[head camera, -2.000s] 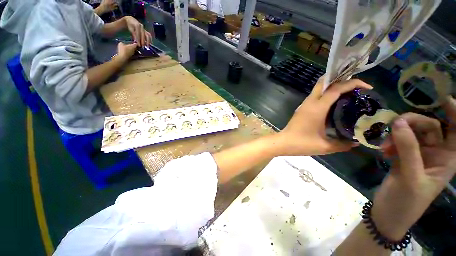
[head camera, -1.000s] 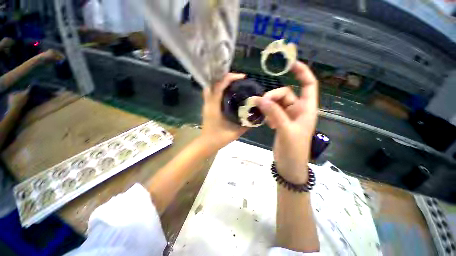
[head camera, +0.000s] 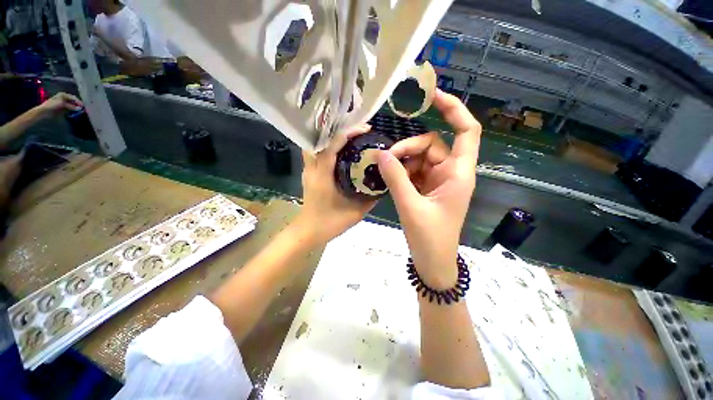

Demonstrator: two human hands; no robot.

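My left hand (head camera: pixel 324 187) holds a black cylindrical housing (head camera: pixel 344 166) with its end face towards my right hand, and also holds a white backing sheet (head camera: pixel 234 66) with large empty holes, upright above it. My right hand (head camera: pixel 438 172) presses a tan adhesive gasket (head camera: pixel 363 173) on the housing's end face with thumb and fingers. A second tan ring (head camera: pixel 426 87) hangs at a raised fingertip of the right hand. Whether the first gasket is fully stuck down I cannot tell.
A stack of sticker sheets (head camera: pixel 129 269) lies on the brown board at left. A stained white work sheet (head camera: pixel 344 312) lies in front. Black units (head camera: pixel 514 227) stand on the conveyor (head camera: pixel 242 160) beyond. A neighbour's sticker sheet (head camera: pixel 674 340) is at far right. Another person's hand (head camera: pixel 61 104) is at left.
The view has swung right since the earliest frame. My right hand has brought the gasket from the housing's edge further over its end face. Both hands keep their hold.
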